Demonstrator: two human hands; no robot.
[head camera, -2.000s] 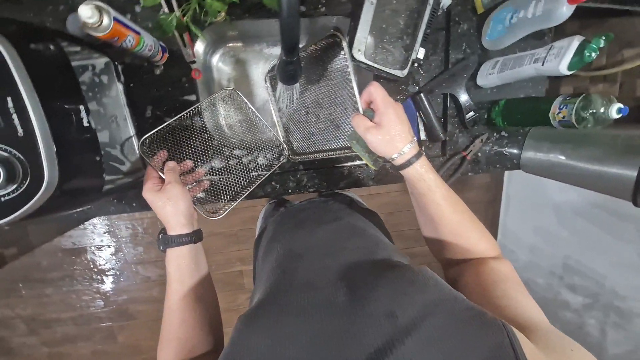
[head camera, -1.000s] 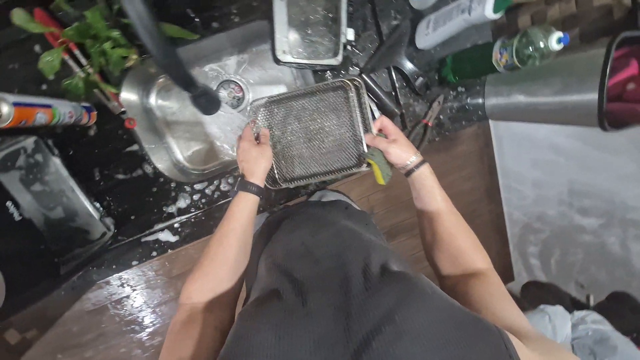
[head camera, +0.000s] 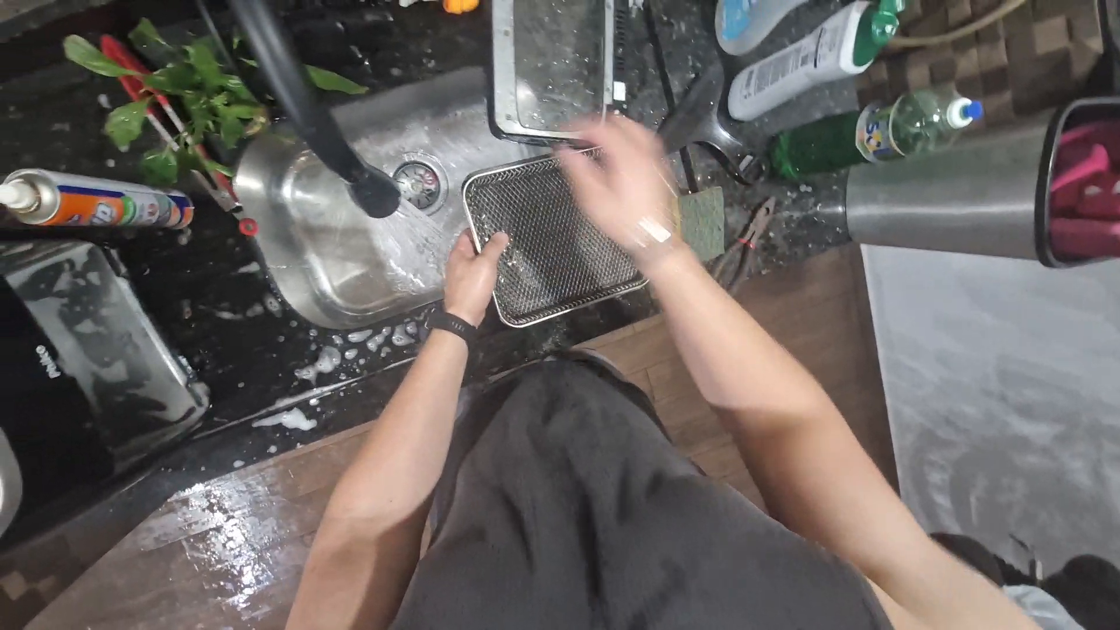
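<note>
A rectangular wire mesh tray (head camera: 560, 236) lies at the right end of the steel sink (head camera: 350, 289). My left hand (head camera: 473, 273) grips its left edge, thumb on top. Over the tray's upper right part is my right hand (head camera: 617, 179), blurred, so whether it touches or holds anything does not show. Water runs from the black faucet (head camera: 376, 192) into the sink, left of the tray. A green scouring sponge (head camera: 703, 223) rests on the counter just right of the tray. Above the tray sits a metal-framed pan (head camera: 560, 66).
Pliers (head camera: 748, 241), a black-handled tool (head camera: 704, 118), several bottles (head camera: 805, 66) and a steel bin (head camera: 949, 206) are on the right. On the left are a spray can (head camera: 96, 201), leafy stems (head camera: 197, 105), red-handled tongs (head camera: 166, 114) and a black appliance (head camera: 96, 341). Suds spot the counter edge.
Two mesh trays were held apart two seconds ago; they were brought together, one on the other. My right hand has since moved from the right edge to over the mesh. The view has shifted.
</note>
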